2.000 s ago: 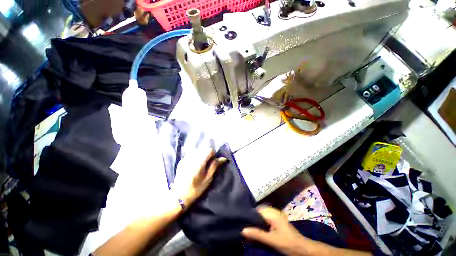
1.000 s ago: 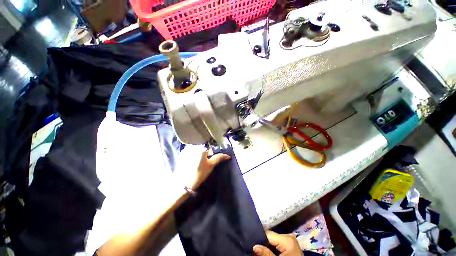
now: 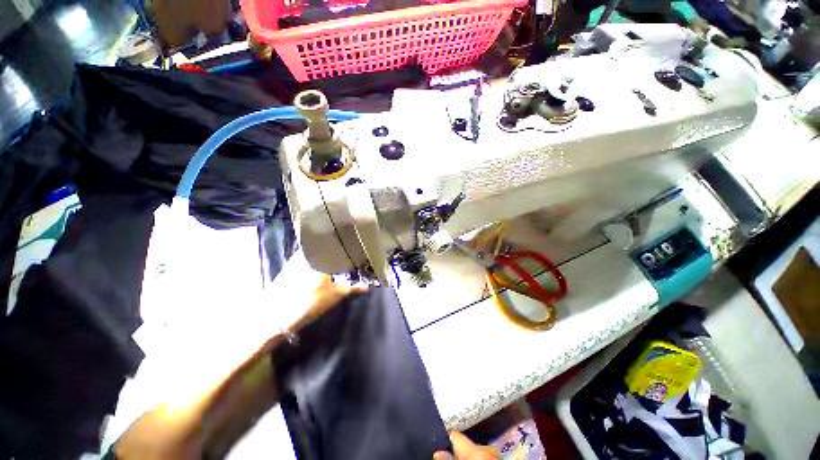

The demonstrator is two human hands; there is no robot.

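Observation:
A black fabric panel (image 3: 360, 377) lies on the white table, its far end at the needle area under the left end of the white sewing machine head (image 3: 539, 171). My left hand (image 3: 328, 296) rests at the panel's far end, close to the presser foot; its fingers are partly lost in glare. My right hand (image 3: 467, 447) holds the panel's near right corner at the bottom edge and is cut off by the frame. Scissors (image 3: 526, 287) with red and orange-yellow handles lie under the machine arm.
A pile of black pieces (image 3: 81, 359) lies left. A blue hose (image 3: 225, 135) curves behind the needle end to a white handpiece (image 3: 180, 260). A pink basket (image 3: 387, 49) stands behind. A teal control panel (image 3: 674, 265) is right; below it, a scrap bin (image 3: 568, 413) holds a yellow packet (image 3: 664, 371).
The panel's far end and my left hand have come up to the needle area. My right hand has moved to the bottom edge. The camera view has shifted.

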